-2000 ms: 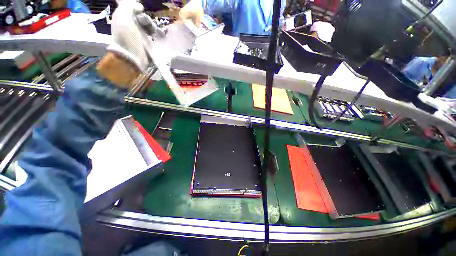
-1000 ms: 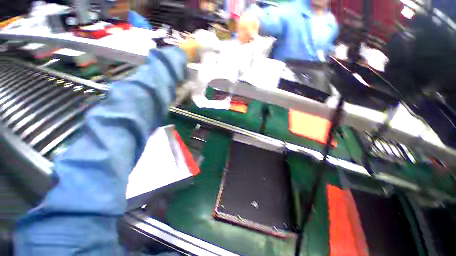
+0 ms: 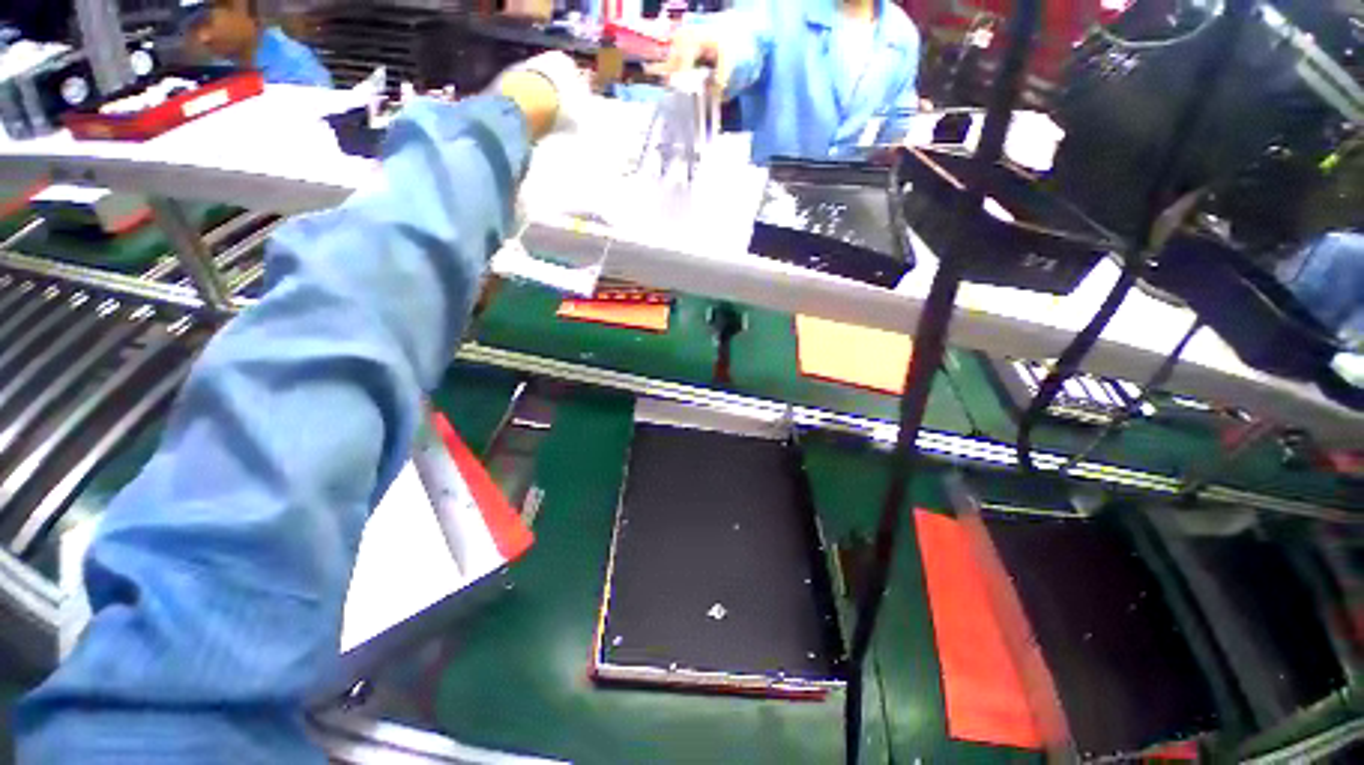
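My left arm in a blue sleeve reaches from the lower left to the raised white bench (image 3: 658, 247). My left hand (image 3: 551, 93), in a pale glove, is small and washed out over the bench, and its fingers do not show clearly. A pale sheet-metal piece (image 3: 554, 266) hangs over the bench edge below it; whether my hand touches it cannot be told. My right hand is not in view. An open chassis (image 3: 718, 553), black inside, lies on the green board. A white-silver enclosure (image 3: 412, 561) lies tilted at left, partly behind my sleeve.
Red pads (image 3: 972, 635) and more open chassis (image 3: 1100, 620) are at right. Black cables (image 3: 898, 493) cross the view. A black parts bin (image 3: 833, 224) and a red tray (image 3: 165, 105) are on the bench. A person in blue (image 3: 823, 75) is opposite. Steel rollers (image 3: 112, 359) are at left.
The view has shifted. My left arm reaches farther over the bench. The pale sheet piece that my glove held up earlier now shows lower, at the bench edge.
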